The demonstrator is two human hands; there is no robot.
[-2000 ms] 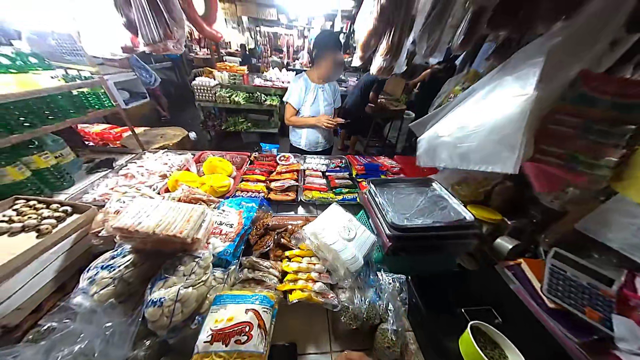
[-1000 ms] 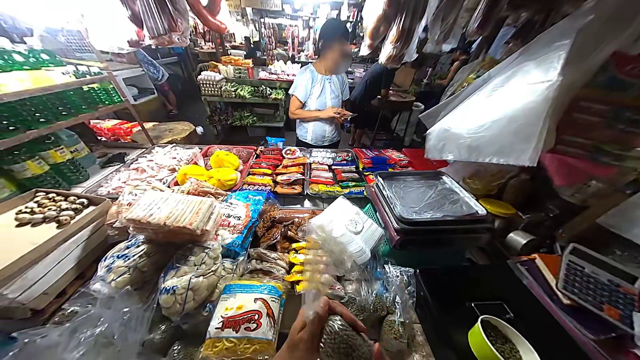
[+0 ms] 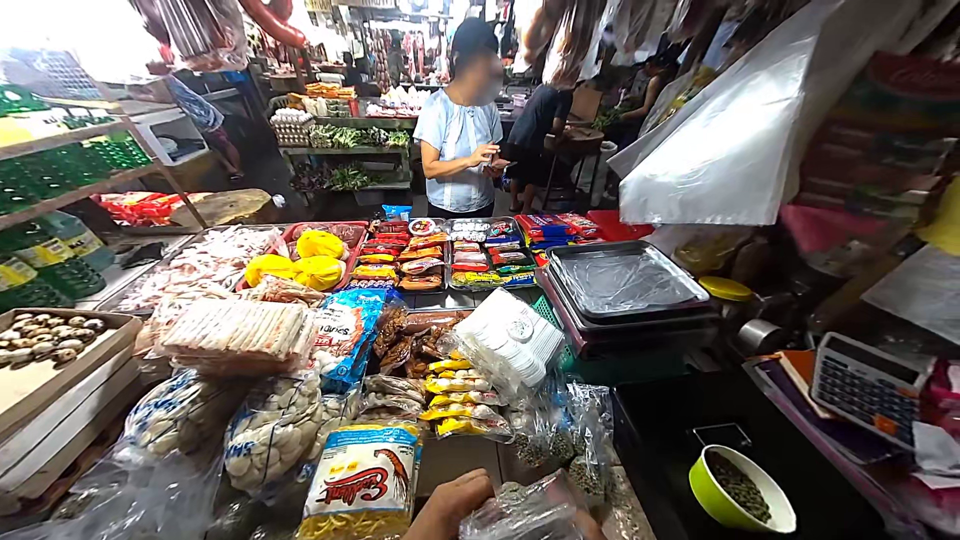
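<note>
At the bottom centre, my left hand [image 3: 452, 504] has its fingers closed on the edge of a clear plastic bag [image 3: 523, 513]. My right hand [image 3: 585, 521] is mostly hidden behind that bag's right side, so its grip does not show. Just left of my left hand stands a noodle packet [image 3: 361, 480] with a blue top. Beyond the hands lie yellow-and-clear packets [image 3: 461, 397] and clear bags of small green beans or seeds [image 3: 589, 450]. White foam containers [image 3: 514, 334] in plastic rest behind them.
Stacked metal trays [image 3: 626, 281] stand at the right, with a green bowl [image 3: 739, 487] of green beans or seeds and a calculator [image 3: 866, 386] nearer. A wooden box of small eggs [image 3: 45, 337] is at the left. Across the stall stands a person [image 3: 461, 142]. Plastic sheeting [image 3: 712, 142] hangs at the upper right.
My hands were low and barely in view at first, then raised with a small packet of round pieces in the left. Now they are lower, at a clear bag. That packet is no longer in my left hand.
</note>
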